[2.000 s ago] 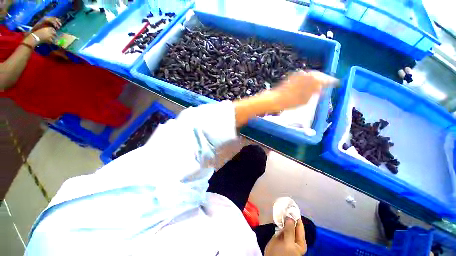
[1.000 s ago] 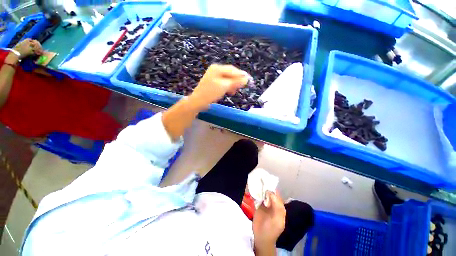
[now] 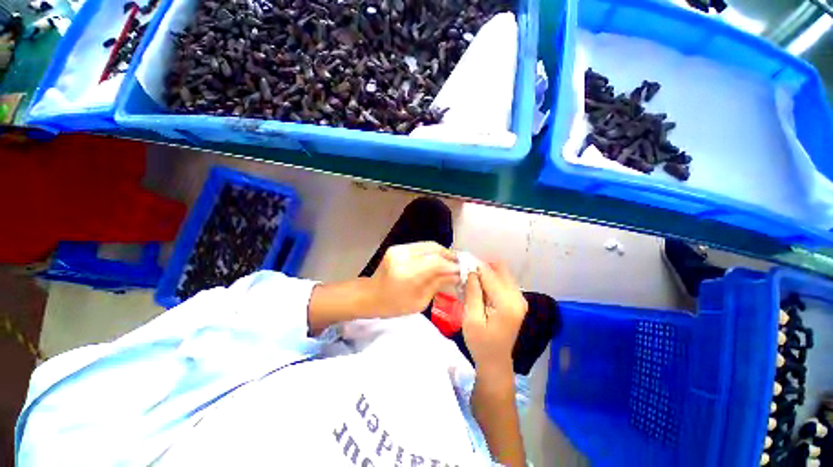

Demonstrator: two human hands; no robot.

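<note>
My left hand (image 3: 416, 279) and my right hand (image 3: 493, 306) meet above my lap, fingertips together. A small crumpled white cloth (image 3: 467, 264) shows between them, pinched by my right fingers. My left fingers are bent and touch the cloth; whatever they hold is hidden. A blue tray (image 3: 320, 137) beyond my hands is heaped with small dark parts (image 3: 301, 64), with a white liner flap (image 3: 479, 87) at its right. The blue tray (image 3: 694, 196) to its right holds a smaller pile of dark parts (image 3: 630, 123) on a white liner.
A shallow left tray (image 3: 78, 119) holds a red stick (image 3: 119, 44). Under the bench stand a floor crate (image 3: 173, 274) of dark parts and an empty perforated crate (image 3: 612, 365). Another crate (image 3: 763, 365) holds cream-ended black parts. A red item (image 3: 446, 313) is in my lap. Red clothing shows left.
My left hand has moved from over the full tray down to my lap. My right hand has risen with the cloth to meet it. The view has tilted down, showing more floor.
</note>
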